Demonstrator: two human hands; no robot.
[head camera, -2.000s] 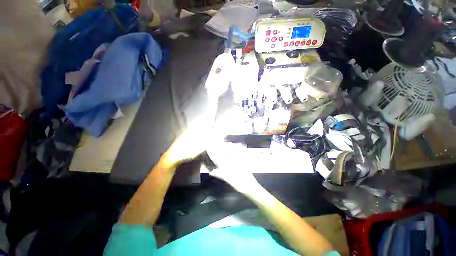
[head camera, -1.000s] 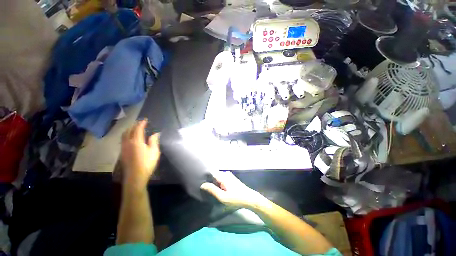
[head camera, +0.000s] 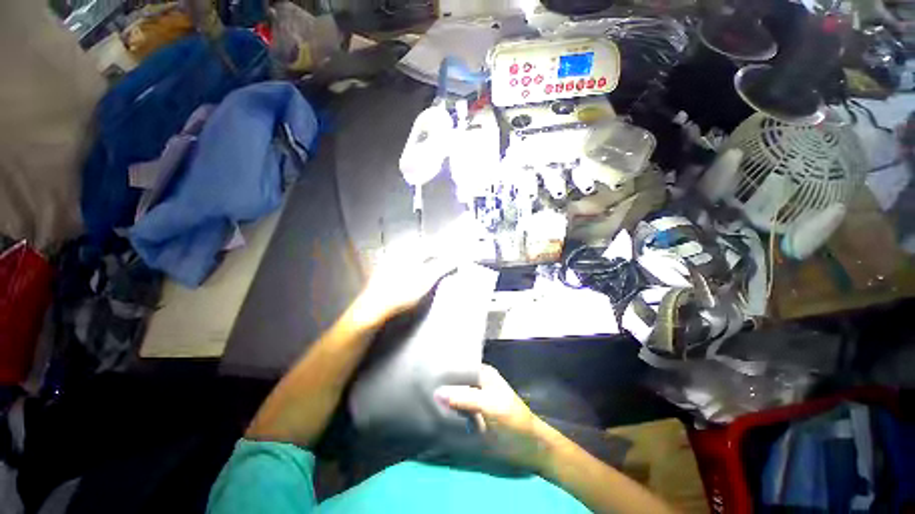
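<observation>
A dark grey fabric panel (head camera: 406, 376), washed out to white at its upper part, hangs from the machine bed (head camera: 562, 316) towards my lap. My left hand (head camera: 401, 286) lies on the fabric's upper left edge, close to the presser foot area; its fingers are lost in the glare. My right hand (head camera: 492, 407) holds the panel's right edge lower down, between thumb and fingers. The white sewing machine (head camera: 522, 191) stands behind, glaring under its lamp. The needle is hidden by glare.
Long dark cloth (head camera: 291, 271) lies left of the machine, with a blue garment heap (head camera: 221, 181) beyond. Tangled strips (head camera: 692, 291) and a black coil (head camera: 597, 269) lie right. A fan (head camera: 793, 171) stands far right, a red crate (head camera: 727, 452) lower right. A control panel (head camera: 555, 72) sits behind.
My left hand has moved right from the table's left part onto the fabric near the machine. My right hand has moved slightly right and down, and the panel has shifted right with it.
</observation>
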